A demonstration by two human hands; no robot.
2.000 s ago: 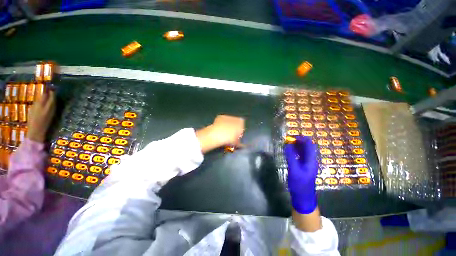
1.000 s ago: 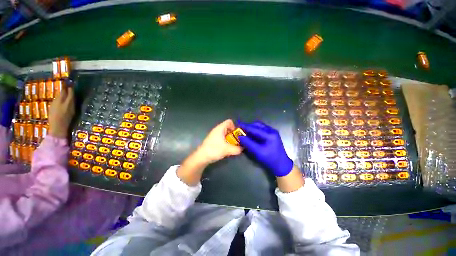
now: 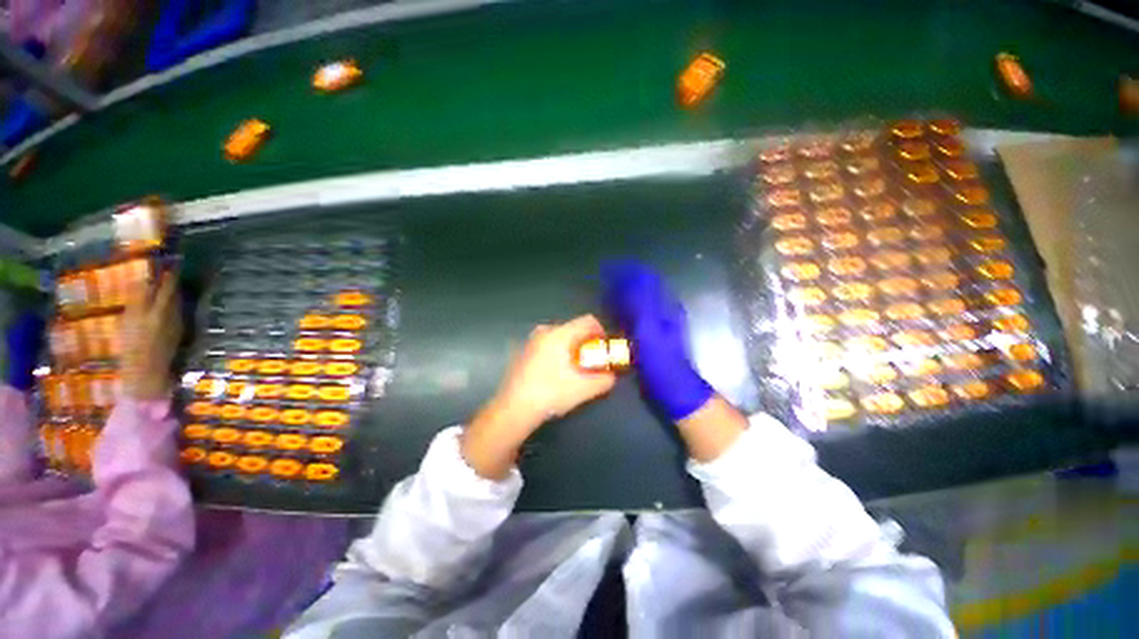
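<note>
My bare left hand (image 3: 550,378) holds an orange component (image 3: 605,355) with pale bands at its fingertips, above the dark green bench. My right hand (image 3: 655,337), in a purple glove, is just right of the component; its fingers point forward and are blurred, and whether it touches the component or holds anything cannot be told. The left blister tray (image 3: 300,390) has orange parts in its nearer rows and grey pockets at the far side. The right blister tray (image 3: 893,281) shows rows of orange oval ends.
The green conveyor belt (image 3: 500,94) behind a pale rail (image 3: 500,179) carries scattered orange components. At the far left, a neighbour's hand (image 3: 150,337) with a pink sleeve is over a tray of orange parts. Brown cardboard (image 3: 1062,200) and clear trays (image 3: 1109,318) lie far right.
Since a second ago, my gloved fingers have moved off the component's top and extended forward; the component now lies more level in my left fingertips. Earlier, my hands were apart. The view has tilted.
</note>
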